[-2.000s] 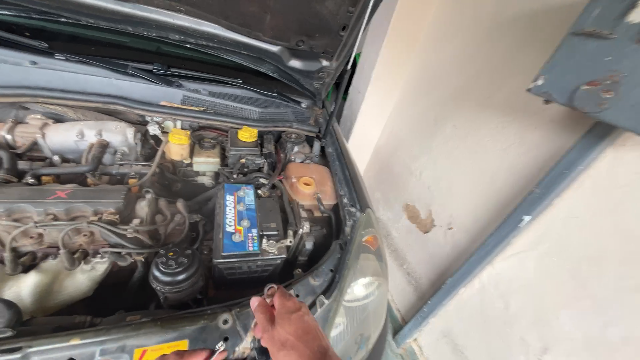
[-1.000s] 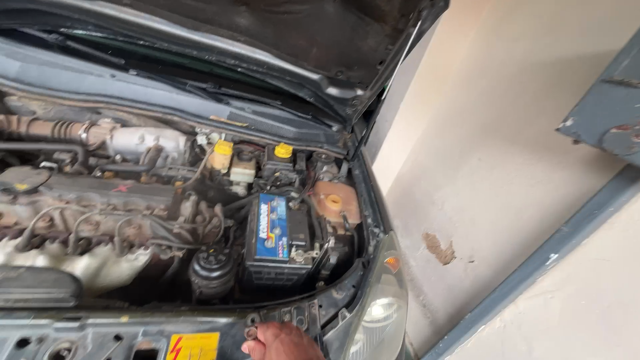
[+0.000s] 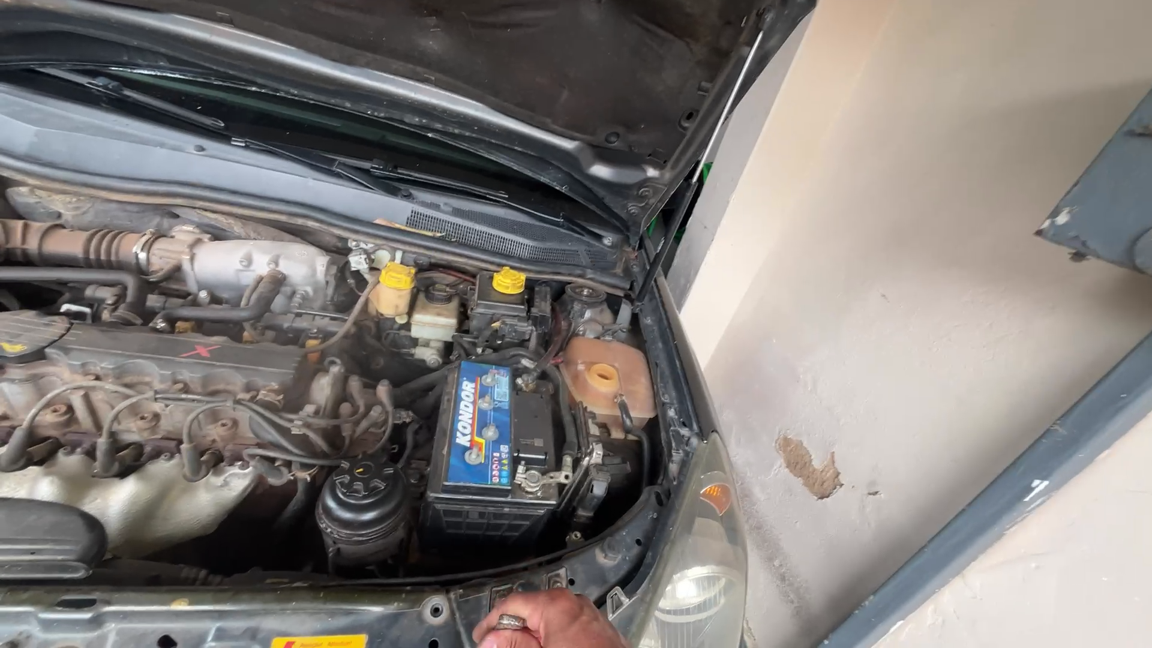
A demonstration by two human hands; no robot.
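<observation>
At the bottom edge of the head view, my right hand (image 3: 549, 621) is closed around a small metal piece (image 3: 510, 622), of which only a rounded end shows; its kind cannot be told. The fist is over the car's front panel (image 3: 387, 605), just left of the headlight (image 3: 693, 585). Behind it sits a blue-labelled car battery (image 3: 481, 423) with a clamp on its near terminal (image 3: 537, 481). A black round reservoir (image 3: 363, 504) stands left of the battery, and a tan coolant tank (image 3: 612, 373) is at its far right. My left hand is out of view.
The raised hood (image 3: 540, 72) rises above the windshield, with a thin strut (image 3: 731, 99) at its right. The engine (image 3: 180, 369) and its spark plug leads fill the left side. A chipped wall (image 3: 900, 360) stands right of the car, with a grey metal beam (image 3: 1017, 486) slanting across.
Two seconds ago fingers of my left hand, beside a shiny metal item, showed at the bottom edge; they have left the view. My right hand stays near the front panel.
</observation>
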